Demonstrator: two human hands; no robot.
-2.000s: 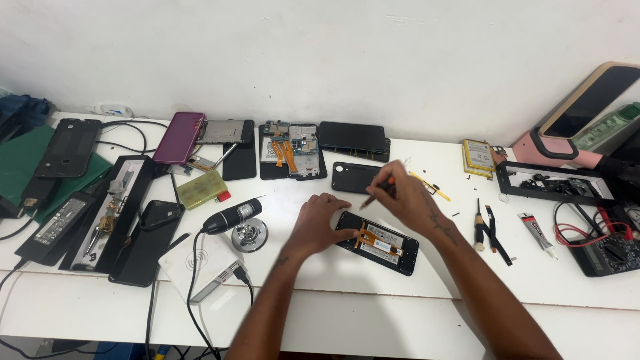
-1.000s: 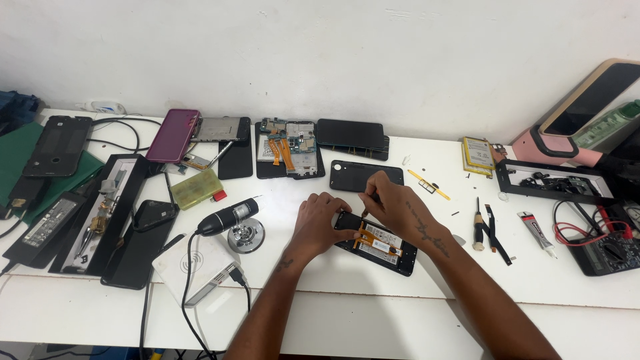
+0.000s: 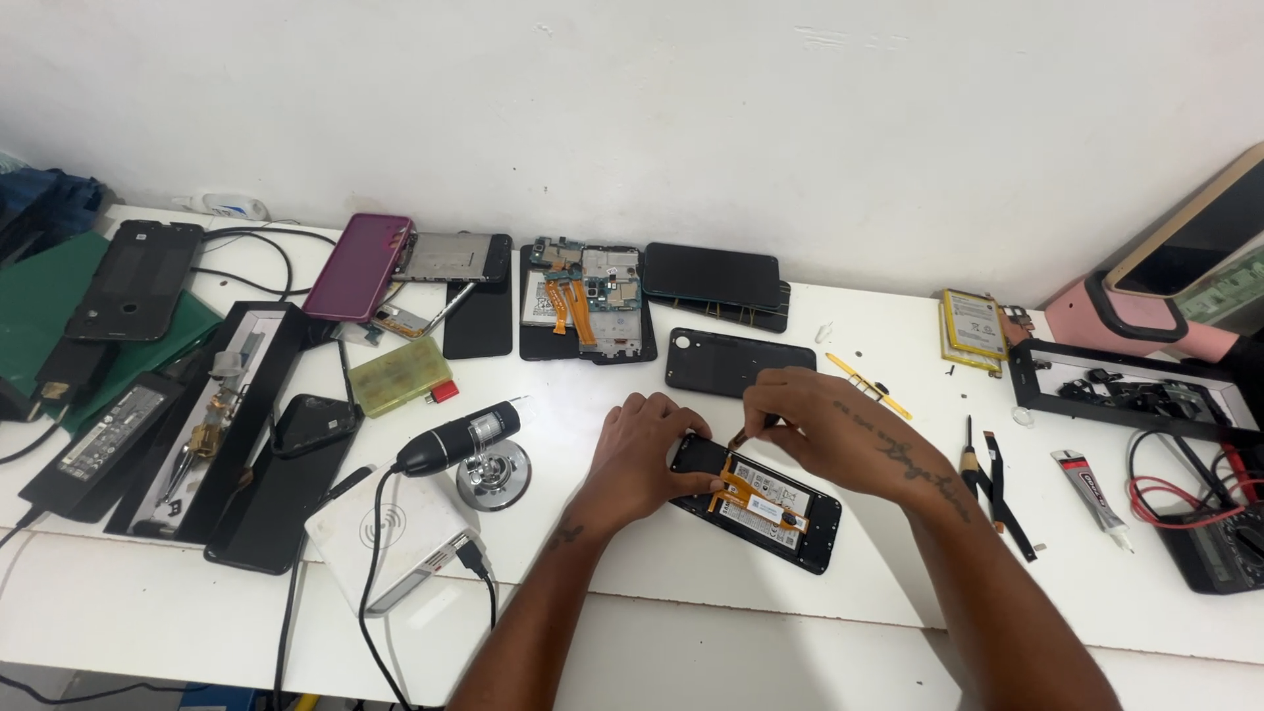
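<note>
An opened smartphone [image 3: 820, 538] lies tilted on the white table, its battery [image 3: 765, 494] crossed by an orange flex cable [image 3: 736, 486]. My left hand [image 3: 647, 459] holds the phone's upper left end, thumb on the flex cable and fingers along the far edge. My right hand [image 3: 820, 434] grips a small tool [image 3: 741, 439], mostly hidden by the fingers, with its tip at the phone's far edge near the cable. Just behind my hands lies a black phone back cover [image 3: 716, 360] with a round camera opening.
Left are a USB microscope [image 3: 459, 441] on a round metal base, a white box [image 3: 385, 533] with cables and a black parts tray [image 3: 237, 415]. Phone boards [image 3: 612, 296] lie behind. Tweezers [image 3: 1007, 499], a glue tube [image 3: 1091, 494], a second parts tray [image 3: 1136, 395] and a multimeter [image 3: 1210, 548] are at right.
My right hand has lowered from above the phone, bringing the tool to its far edge. My left hand remains on the phone's left end.
</note>
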